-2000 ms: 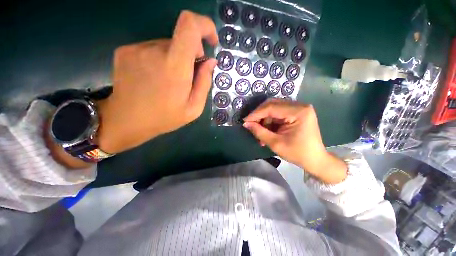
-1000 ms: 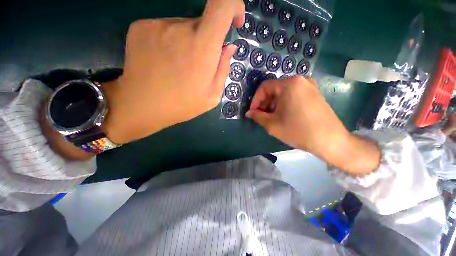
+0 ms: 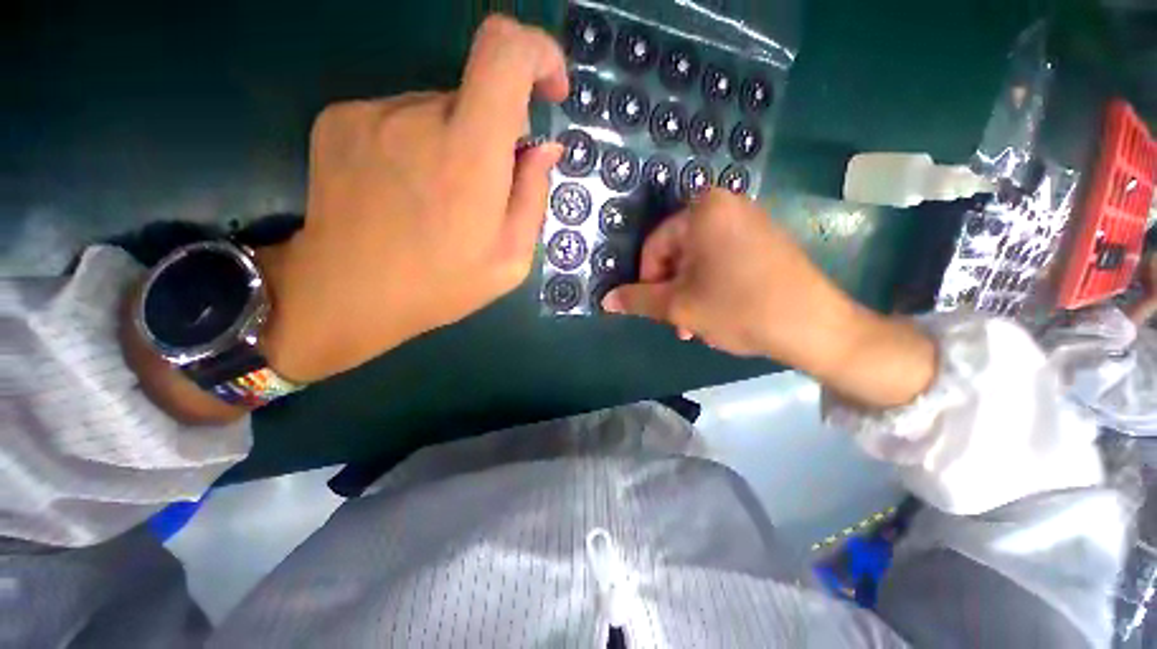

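Black discs with pale spoked centres (image 3: 628, 108) lie in rows on a clear plastic bag (image 3: 777, 79) in front of me. My left hand (image 3: 412, 209) is at the bag's left side, thumb and index finger bent towards each other; a small dark spot shows between them, too small to name. My right hand (image 3: 749, 273) is over the lower right of the rows. Its thumb tip touches or nearly touches a disc in the bottom row, and its curled fingers hide several discs. Whether either hand holds a small part is hidden.
A white squeeze bottle (image 3: 888, 179) lies right of the bag, nozzle pointing right. Beyond it are shiny filled bags (image 3: 1002, 247) and a red slotted tray (image 3: 1111, 209). Part of another person's sleeve (image 3: 1104, 361) shows at the right edge. The bench's near edge is by my smock.
The camera view has shifted. My right hand stays at the near rows, with its wrist swung farther right than two seconds ago. My left hand stays beside the bag's left edge.
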